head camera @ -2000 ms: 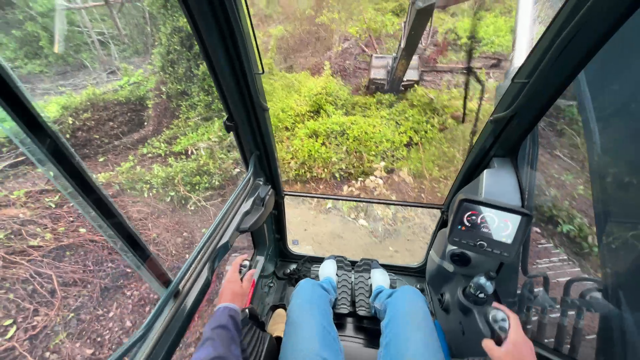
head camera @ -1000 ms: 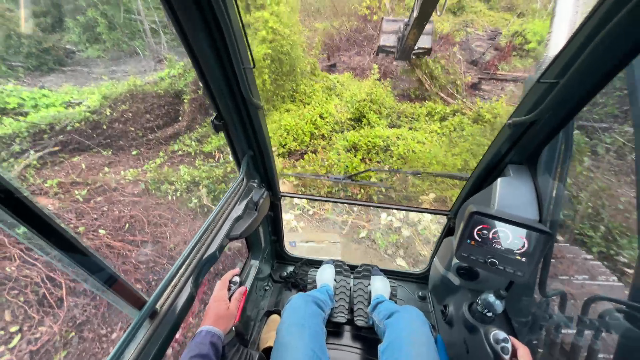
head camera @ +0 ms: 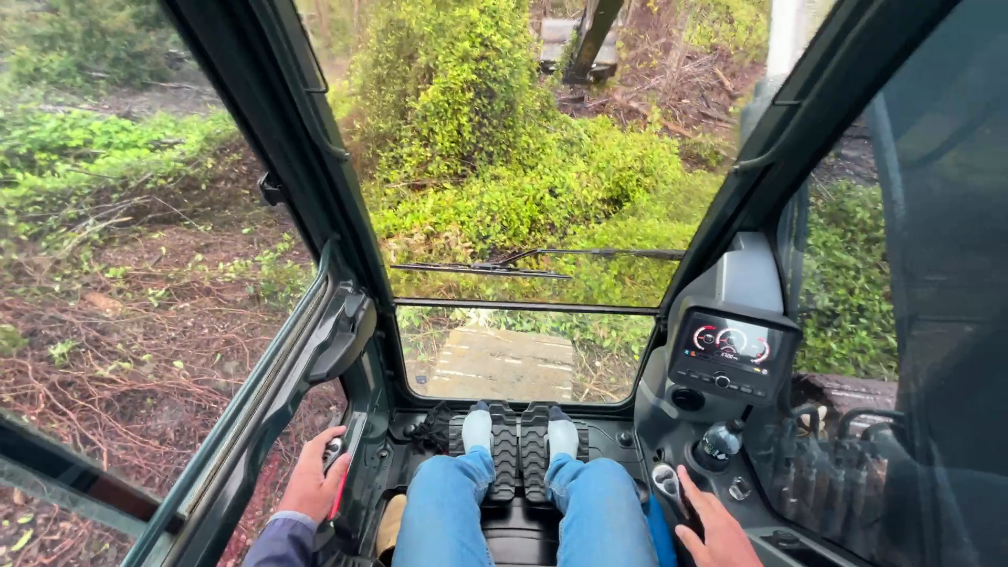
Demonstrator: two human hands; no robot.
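My left hand (head camera: 313, 476) is closed around the left joystick (head camera: 334, 450) of an excavator cab, with a red lever (head camera: 339, 494) just below it. On the right side, my right hand (head camera: 715, 526) wraps the right joystick (head camera: 668, 482), its thumb and fingers on either side of the grip. My feet in light socks rest on two black ribbed foot pedals (head camera: 504, 457). Beyond the windshield, at the top, the dark excavator arm (head camera: 596, 35) reaches down to a grey bucket (head camera: 557, 39) over brush; its lower part is partly hidden.
A gauge monitor (head camera: 726, 350) stands at the right, above a bottle (head camera: 721, 441) in a holder. A wiper (head camera: 504, 266) crosses the front glass. Outside are a vine-covered clump (head camera: 480, 94), cut branches (head camera: 142, 346) at the left and a flat pale slab (head camera: 504, 364) ahead.
The scene outside has shifted rightward through the glass, and a tall vine-covered clump now stands in front. Both hands remain at the joysticks. The wiper shows lower on the windshield than one second ago.
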